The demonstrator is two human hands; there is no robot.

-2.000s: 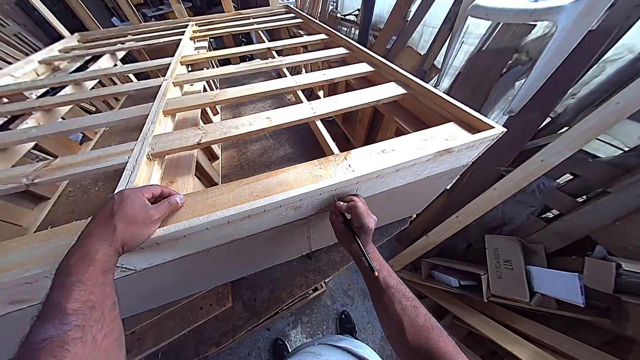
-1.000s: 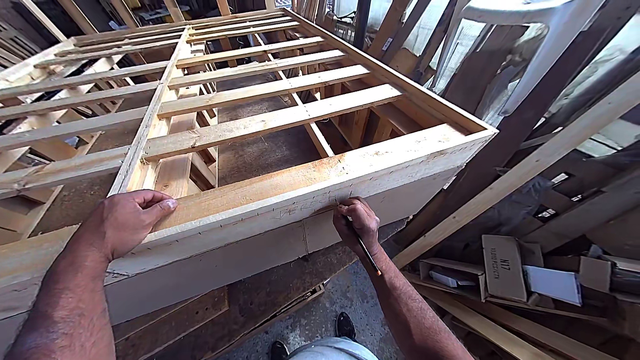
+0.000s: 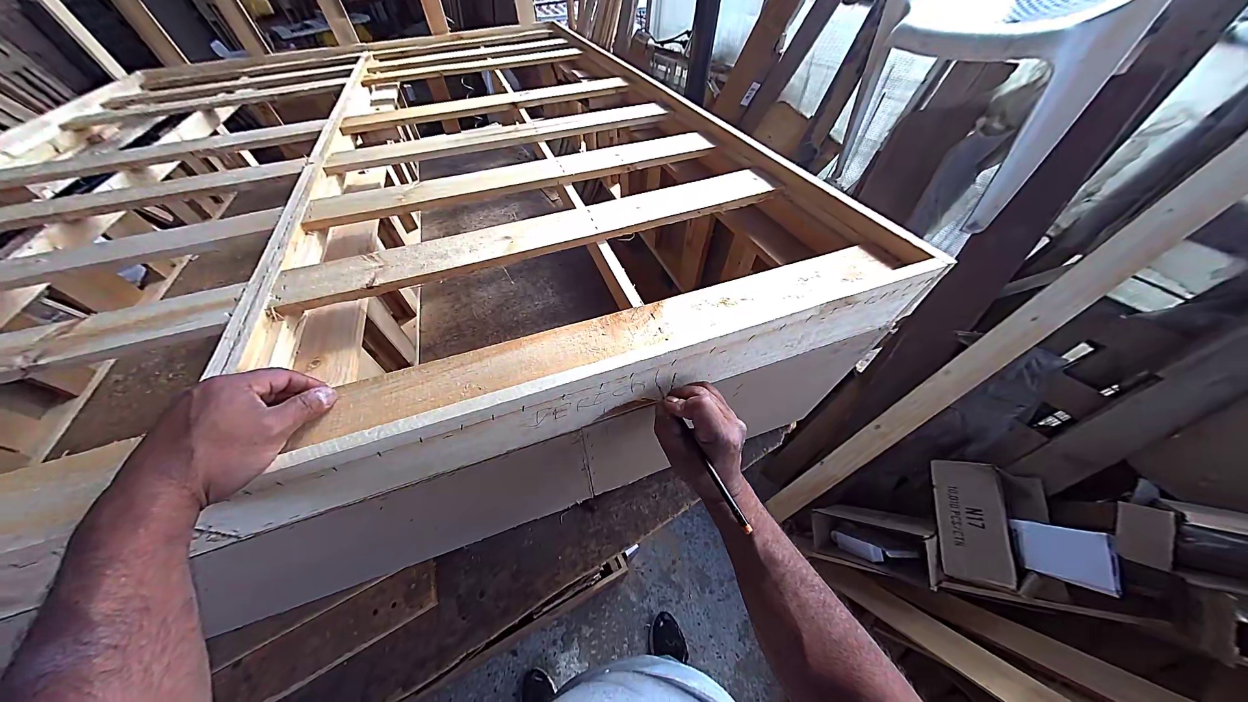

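My right hand [image 3: 704,434] holds a dark pencil [image 3: 723,487] against the outer face of the front rail [image 3: 585,405] of a slatted wooden frame. Pencilled writing and short marks show on that face, to the left of the fingertips. The pencil's tip is hidden by my fingers. My left hand [image 3: 249,429] rests on the top edge of the same rail, with thumb and fingers at its upper board, near the end of the lengthwise divider [image 3: 292,210]. Pale wooden slats [image 3: 526,234] cross the frame beyond both hands. Below the rail runs a pale panel [image 3: 487,497].
A white plastic chair [image 3: 1004,39] stands at the upper right. Long boards [image 3: 1024,331] lean at the right. Opened cardboard boxes [image 3: 975,526] lie at the lower right among more timber. Under the frame is a dark wooden surface [image 3: 322,634]; my shoes [image 3: 668,636] are on the concrete floor.
My right hand has shifted slightly to the right along the rail, and more pencil strokes show beside it. My left hand remains at the rail's top edge.
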